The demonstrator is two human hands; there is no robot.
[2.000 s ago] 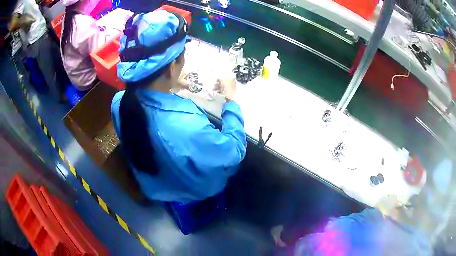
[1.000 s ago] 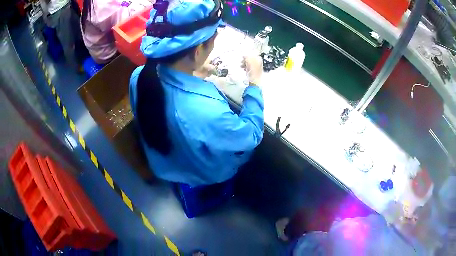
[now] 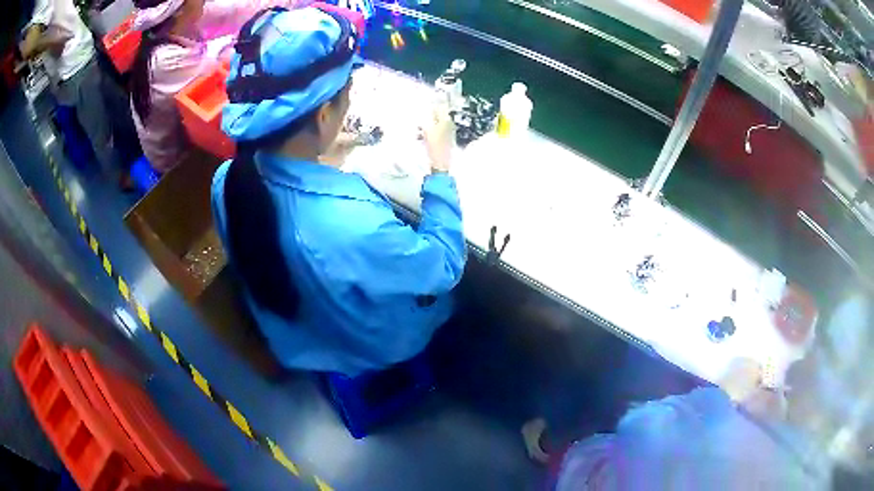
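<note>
Neither my left hand nor my right hand can be made out. Nearest in front is a long white bench (image 3: pixel 565 225). A dark-and-clear unit (image 3: pixel 646 271) lies on its right part, with a smaller one (image 3: pixel 622 205) behind it. A dark twin-disc unit (image 3: pixel 721 329) lies nearer the right end. A dark slim tool, possibly tweezers (image 3: pixel 497 242), lies at the front edge. A dark clump of parts (image 3: pixel 472 119) sits beside a white squeeze bottle with a yellowish lower part (image 3: pixel 515 111) and a clear dispenser bottle (image 3: pixel 450 79).
A person in a blue smock (image 3: pixel 335 259) sits at the bench, hands over it. Another blurred blue-clad person (image 3: pixel 690 441) is at lower right. Red trays (image 3: pixel 91 412) stand on the floor at left. A metal post (image 3: pixel 695 101) rises behind the bench. A brown box (image 3: pixel 182 240) stands left.
The view swings one way and then back, so the whole scene shifts. The seated person's right hand is now raised beside the dispenser bottle.
</note>
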